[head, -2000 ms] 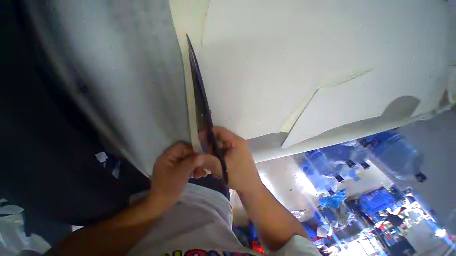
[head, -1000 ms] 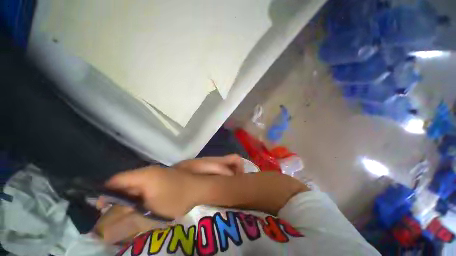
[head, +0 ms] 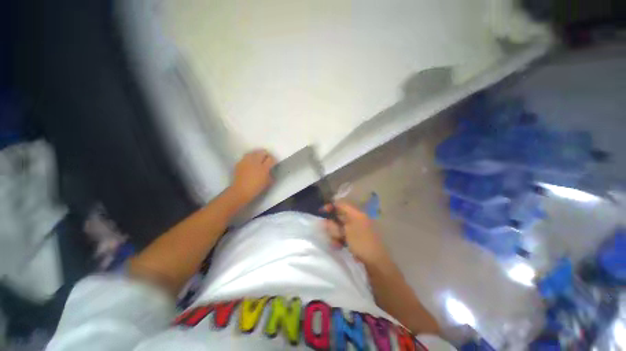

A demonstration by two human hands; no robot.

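The cream sheet (head: 322,62) covers most of the pale table (head: 292,182), with a corner near me. My left hand (head: 254,173) is at the sheet's near left edge, fingertips at its margin; blur hides whether it grips the sheet. My right hand (head: 351,230) holds the shears (head: 321,175) by the handles at the table's front edge. The blurred dark blades point away from me, their tips by the sheet's near edge; how far they are open cannot be told.
Blue water bottles (head: 508,161) stand on the floor to the right, with blue items (head: 556,281) nearer me. A crumpled pale cloth or bag (head: 31,219) is at far left. A curved grey opening (head: 427,83) shows beside the sheet's right edge.
The narrow cream strip at my hands two seconds ago is no longer seen. My hands were together low at the left one second ago; now they are apart at the table edge, the shears pointing forward.
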